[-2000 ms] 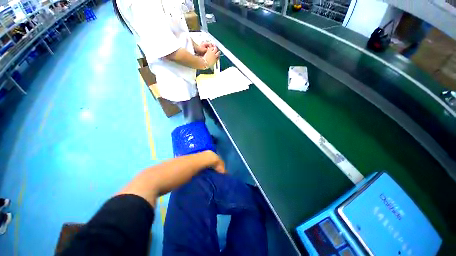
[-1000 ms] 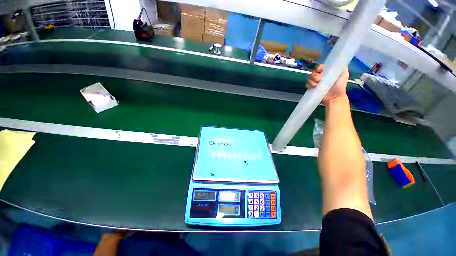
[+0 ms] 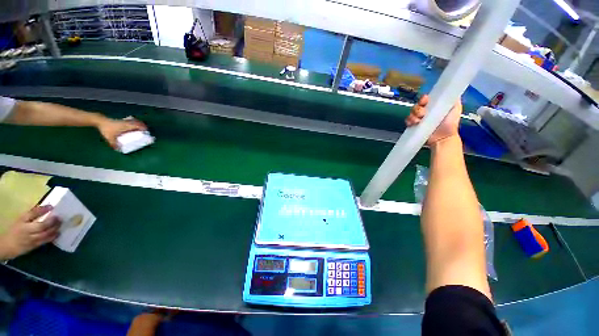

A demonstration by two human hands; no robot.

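Observation:
The light-blue counting scale (image 3: 309, 213) sits on the bench in front of me, its plate bare and displays facing me. My right hand (image 3: 437, 121) is wrapped around the pale upright post (image 3: 420, 125), high above the bench behind the scale. My left hand (image 3: 148, 323) is low at the bottom edge, mostly hidden by the bench edge and cut off; its fingers cannot be made out. A neighbour's hand (image 3: 33, 233) holds a white product box (image 3: 71, 220) at the left. Their other hand (image 3: 121, 131) is on a white item (image 3: 134, 141) on the belt.
Yellow paper (image 3: 23, 197) lies at the left. A white-grey rail (image 3: 164, 182) runs between bench and belt. Right of the scale are a clear plastic bag (image 3: 489, 246), partly behind my forearm, an orange-and-blue ring (image 3: 529, 237) and a thin dark item (image 3: 566, 249). Brown cartons stand across the belt.
My view has swung from the neighbour to the scale, and my right hand still grips the post. The neighbour's hands have come in from the left, with a box and onto the belt item.

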